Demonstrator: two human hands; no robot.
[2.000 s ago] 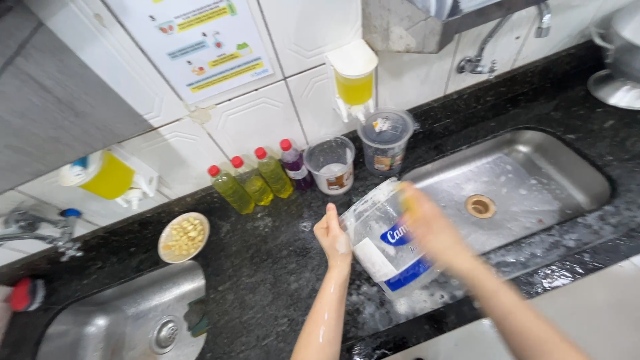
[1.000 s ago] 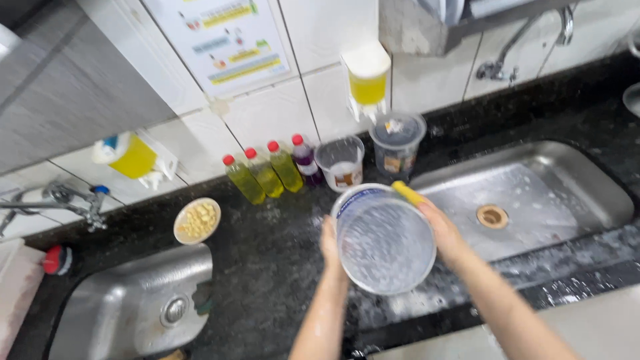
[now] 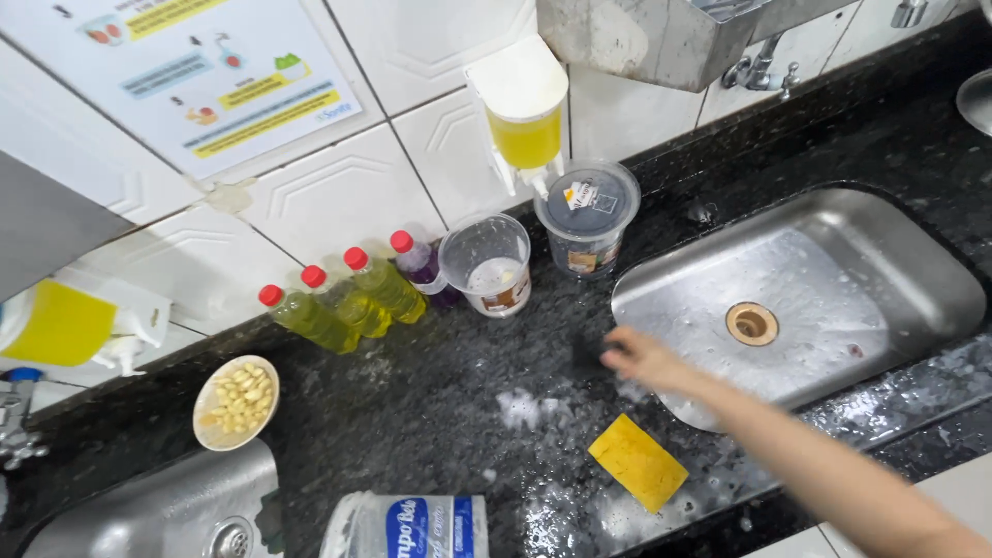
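Observation:
My right hand (image 3: 639, 360) is over the black stone counter at the left rim of the right sink, beside a small dark thing, blurred, and whether the hand holds it I cannot tell. A yellow sponge (image 3: 638, 463) lies flat on the wet counter below that hand. The clear plastic tub with blue lettering (image 3: 446, 527) is at the bottom edge, partly cut off. My left hand is out of view. An open clear tub (image 3: 487, 267) and a lidded clear tub (image 3: 587, 221) stand side by side against the wall, above and left of my right hand.
Steel sinks lie at right (image 3: 821, 240) and lower left (image 3: 170, 496). A bowl of peeled garlic cloves (image 3: 236, 403) sits by the left sink's edge. Several red-capped bottles (image 3: 310, 318) stand along the wall. Soap dispensers (image 3: 523, 116) and a steel fixture (image 3: 643, 39) project above the counter.
The blue-lettered tub was between both hands and is now at the bottom edge. The sponge, earlier at my right hand, lies on the counter. My left hand has left the view.

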